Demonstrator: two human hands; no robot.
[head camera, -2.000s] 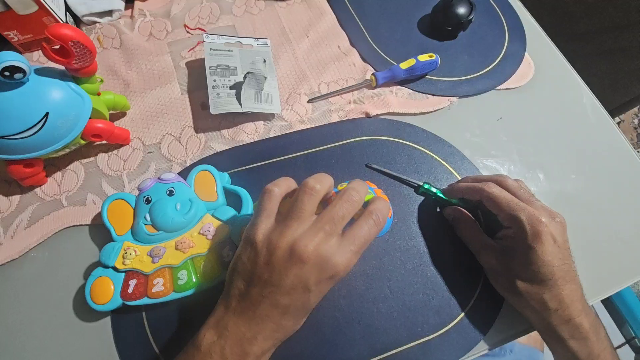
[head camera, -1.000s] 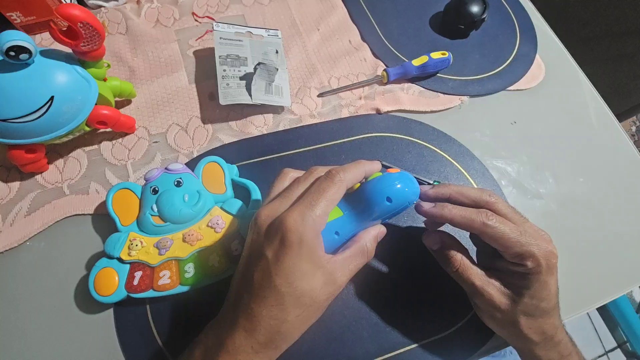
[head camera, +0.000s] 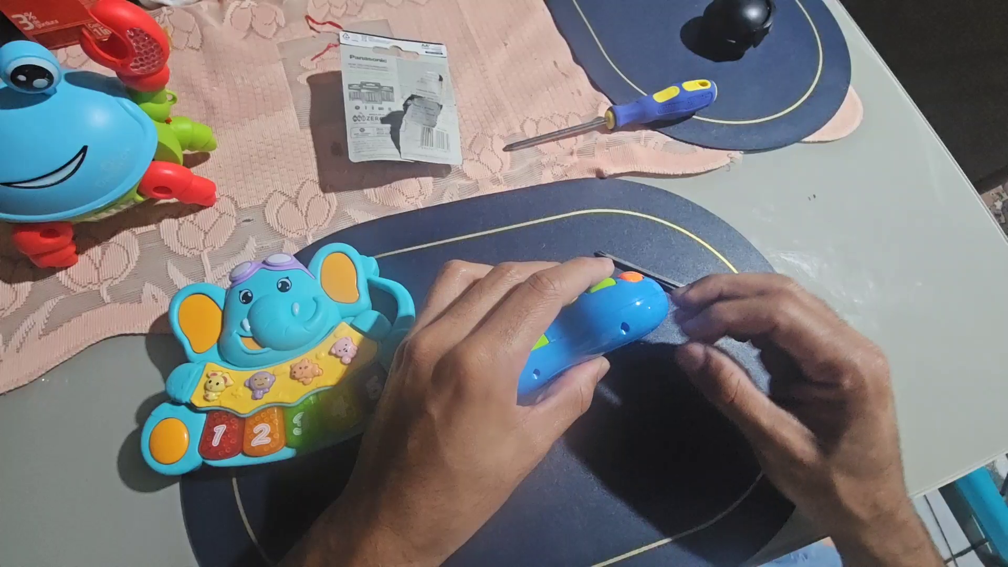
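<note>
My left hand (head camera: 488, 378) holds a blue plastic toy (head camera: 610, 319) with green and orange buttons, its side with small screw holes turned up. My right hand (head camera: 787, 378) is beside the toy's right end, thumb and fingers slightly apart. A thin dark screwdriver shaft (head camera: 639, 270) shows behind the toy and runs to the right fingertips; its handle is hidden, so whether this hand grips it is unclear. Left of my left hand, a turquoise elephant toy keyboard (head camera: 287, 323) lies partly on the dark blue placemat (head camera: 504, 236), its right side partly covered by the hand.
A blue-and-yellow screwdriver (head camera: 665, 102) lies on the pink lace cloth (head camera: 260, 118) and a second placemat (head camera: 795, 102), which bears a round black object (head camera: 736, 24). A blister pack (head camera: 402, 98) lies on the cloth. A blue, red and green toy (head camera: 71, 142) stands at the left.
My left hand has lifted and tilted the blue toy, which was lower under its fingers. The green-handled screwdriver, earlier plainly in my right hand, now shows only its shaft behind the toy.
</note>
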